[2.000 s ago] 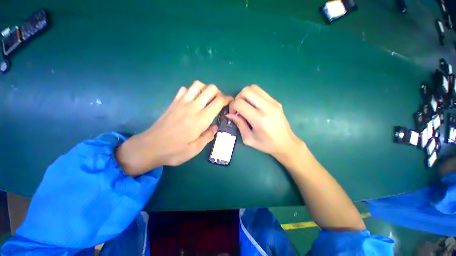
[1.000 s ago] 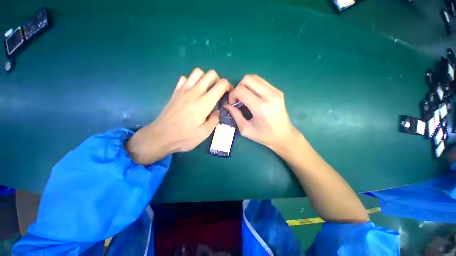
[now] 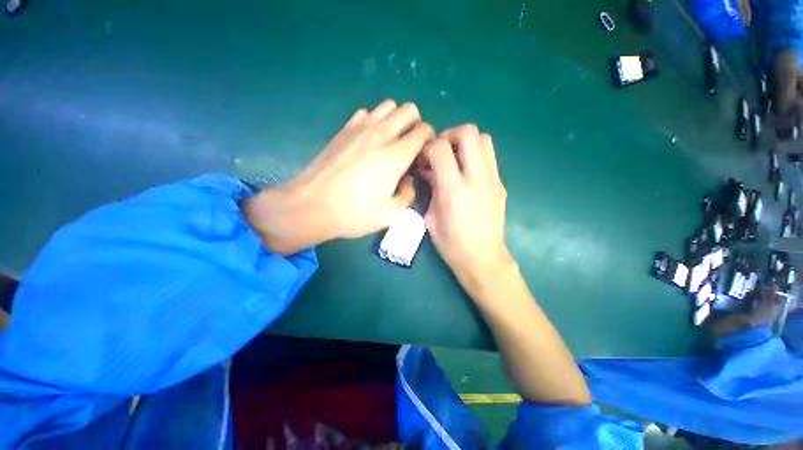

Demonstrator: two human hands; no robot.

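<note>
A small black phone body [image 3: 403,235] lies on the green bench in front of me, slightly tilted, with its white rectangular area toward me. My left hand [image 3: 357,180] holds its upper left side, fingers curled over the far end. My right hand [image 3: 465,189] is at its upper right side, fingertips close to the left fingers and touching the phone's far end. The fingers hide the dark upper half, so any small part between them cannot be made out.
A pile of black phones with white patches [image 3: 704,264] lies at the right. Another phone [image 3: 630,69] and a small oval ring [image 3: 607,21] lie at the far right. Another person's blue sleeve [image 3: 740,365] and hand are beside the pile. A dark object [image 3: 14,6] shows at the far left corner.
The view has shifted, bringing the oval ring and more people at the right into view. The open phone at far left has nearly left the picture. My right fingers now close over the phone's top end.
</note>
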